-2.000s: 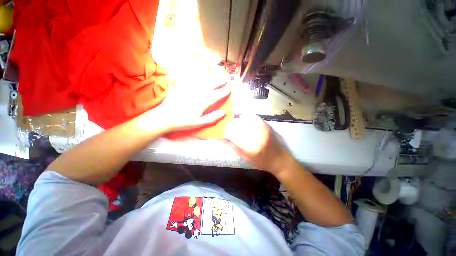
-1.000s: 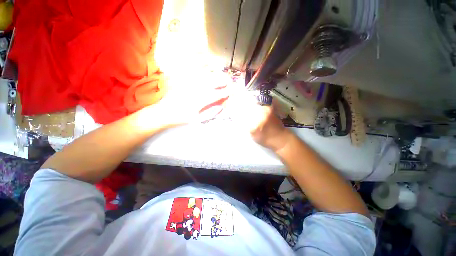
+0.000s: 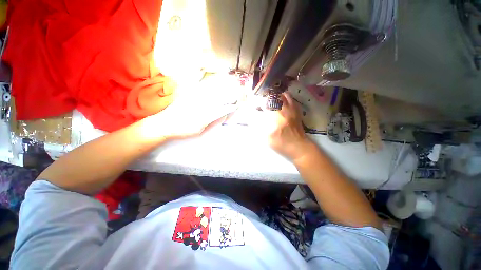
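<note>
A large red cloth (image 3: 84, 63) lies on the left of the machine bed (image 3: 211, 161). Its edge near the needle is washed out by lamp glare. My left hand (image 3: 187, 113) lies flat by the cloth, left of the needle area (image 3: 247, 82), its fingers lost in the glare. My right hand (image 3: 285, 126) is right of the needle area, just beside the dark ribbed knob (image 3: 275, 100). Its fingertips are overexposed or behind the machine parts. I cannot tell whether either hand holds the cloth. The sewing machine head (image 3: 411, 58) fills the upper right.
A tan ruler (image 3: 372, 121) and dark looped handles (image 3: 359, 122) lie right of my right hand. A purple stick (image 3: 334, 95) lies beside them. White thread spools (image 3: 403, 204) stand below the table's right end. Brown packaging (image 3: 45, 129) is at the left.
My right hand has moved right and up, from the front of the needle to beside the knob. The red cloth seen between my hands no longer shows there. My left hand has moved slightly left.
</note>
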